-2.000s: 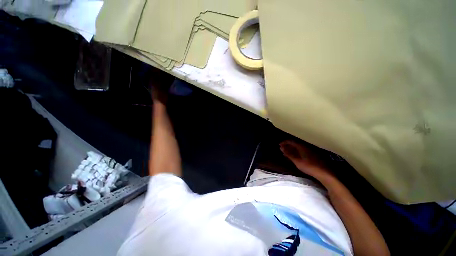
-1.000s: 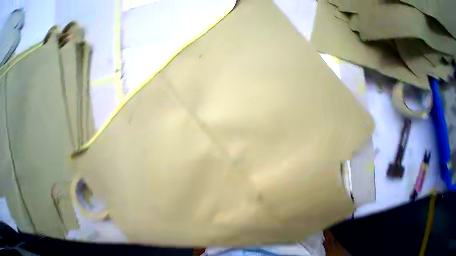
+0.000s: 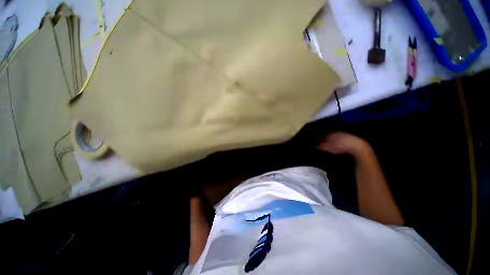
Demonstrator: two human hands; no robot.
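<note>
A large beige panel [image 3: 177, 102] lies before me on the white table [image 3: 387, 83], hanging slightly over its front edge. A faint line with a tiny dark mark runs across it; its upper left edge is yellow. My right hand [image 3: 341, 144] is below the table edge, right of the panel and apart from it. Its fingers point left into shadow, so their hold is unclear. Of my left arm, only a forearm shows at the bottom; the hand is lost in the dark beneath the table.
A tape roll [image 3: 88, 140] lies left of the panel, by marked beige panels [image 3: 40, 118]. On the right are a square-headed tool [image 3: 377, 40], pink-handled snips [image 3: 411, 62] and a blue tray [image 3: 456, 64]. A yellow line [image 3: 468, 161] runs down the dark area at right.
The view has swung from the left side over to the panel and tools, then tilted down. My right hand and forearm show again below the table edge. The panel lies flatter than two seconds ago.
</note>
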